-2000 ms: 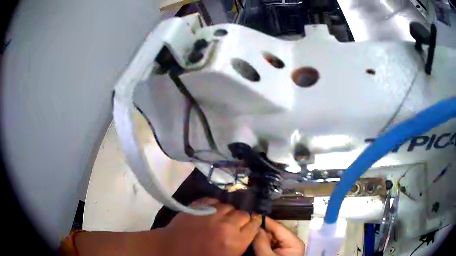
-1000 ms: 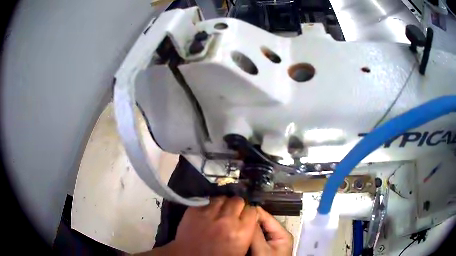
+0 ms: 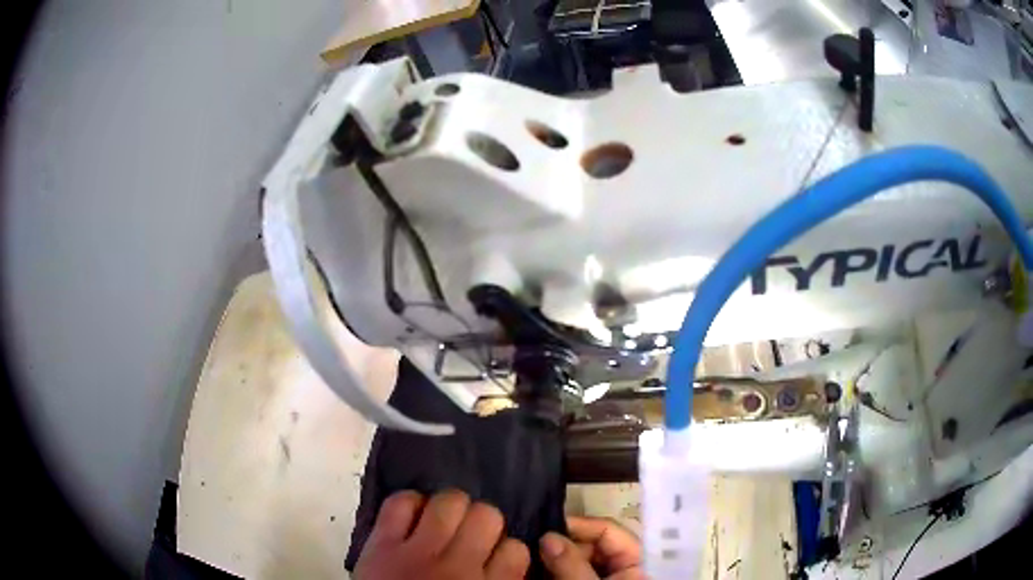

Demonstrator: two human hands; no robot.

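Note:
A black fabric bag (image 3: 470,459) lies under the presser foot and needle area (image 3: 544,380) of the white sewing machine head (image 3: 680,227). My left hand (image 3: 442,538) lies on the bag's near part, fingers curled on the fabric. My right hand (image 3: 595,549) is at the bag's right edge, thumb and fingers pinching it, cut off by the bottom edge of the picture. The needle tip is hidden among the dark metal parts.
A white curved guard (image 3: 306,329) hangs at the left end of the head. A blue gooseneck (image 3: 725,261) ends in a white lamp (image 3: 672,499) beside my right hand. The metal bed (image 3: 725,402) runs right. A pale wall (image 3: 125,227) stands left of the worn tabletop (image 3: 249,453).
Both hands have moved back from the needle area towards the bottom edge. More of the black bag now shows between them and the needle. The camera view has shifted.

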